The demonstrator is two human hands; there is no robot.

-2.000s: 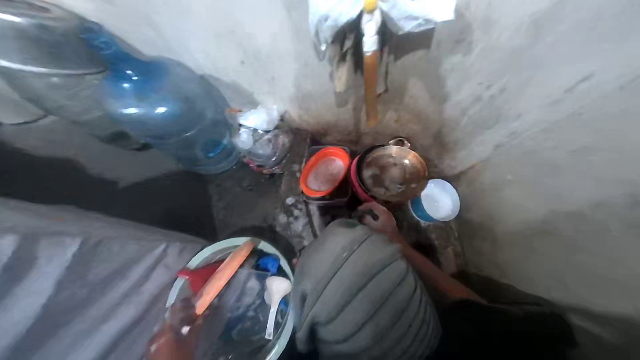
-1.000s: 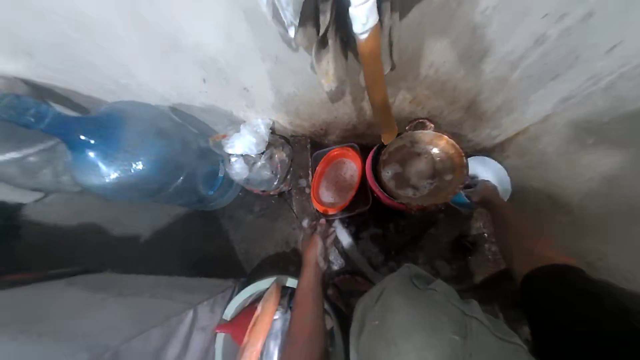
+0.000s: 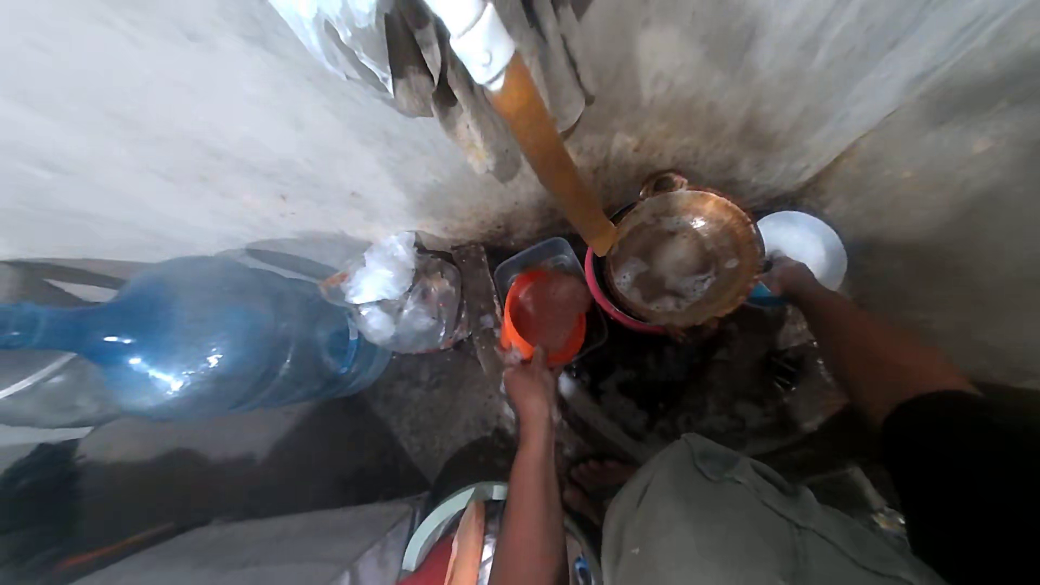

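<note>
My left hand grips the near rim of an orange plastic container, which holds cloudy liquid and tilts over a grey plastic tub. At the right, my right hand is at the edge of a brown glazed pan with soapy water in it; its fingers are partly hidden. That pan rests on a pink-rimmed vessel. Just beyond my right hand stands a white-and-blue bowl.
A large blue water jug lies at the left, beside a clear container with plastic bags. A white pipe fitting with a brown strip hangs from the wall. Near my legs is a pale green-rimmed tub.
My left hand has moved up from below the orange container and taken hold of its rim; the container now tilts. My right hand stays between the brown pan and the bowl. The view has shifted.
</note>
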